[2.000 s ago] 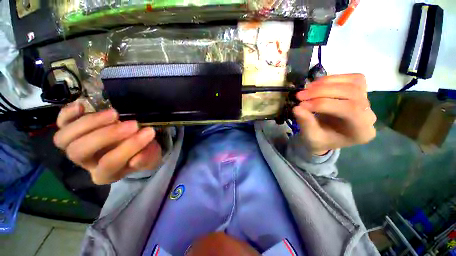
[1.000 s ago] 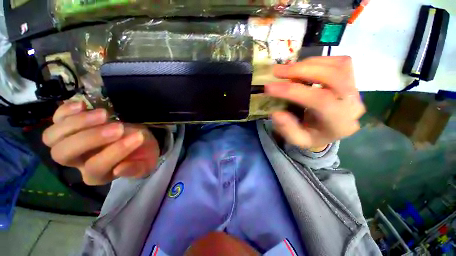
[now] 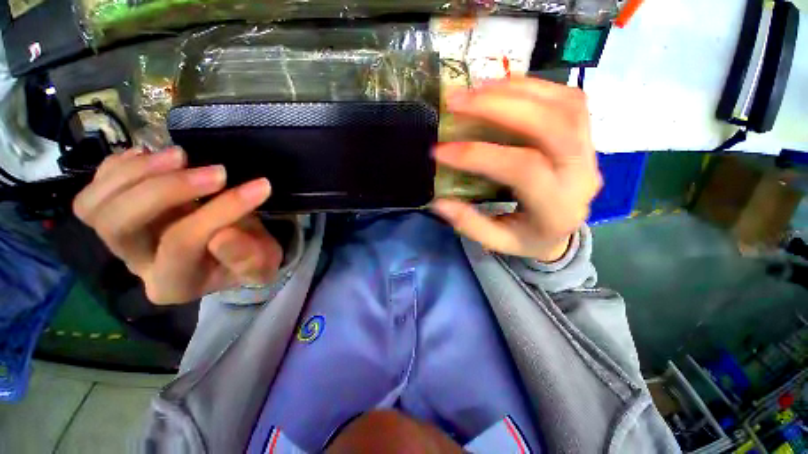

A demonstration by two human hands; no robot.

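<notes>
A closed black adapter case (image 3: 310,164) with a textured strip along its far edge lies lengthwise at the near edge of the film-covered holding fixture (image 3: 275,71). My left hand (image 3: 182,217) is at its left end, fingers curled and apart, fingertips over the near left corner; whether they press on it is unclear. My right hand (image 3: 532,164) is at the right end, with fingertips touching or very near the case and the thumb at its near right corner. The cord at that end is hidden behind my right hand.
Another black adapter (image 3: 760,66) with a pale stripe lies on the white bench top (image 3: 669,84) at right. A green block (image 3: 585,44) is at the fixture's right end. A black cord and plug (image 3: 89,146) are at left. A blue bin (image 3: 620,186) shows below the bench edge.
My right hand has moved left from the cord to the right end of the case. My left hand's fingers have shifted right over the case corner. The blue bin has come into view.
</notes>
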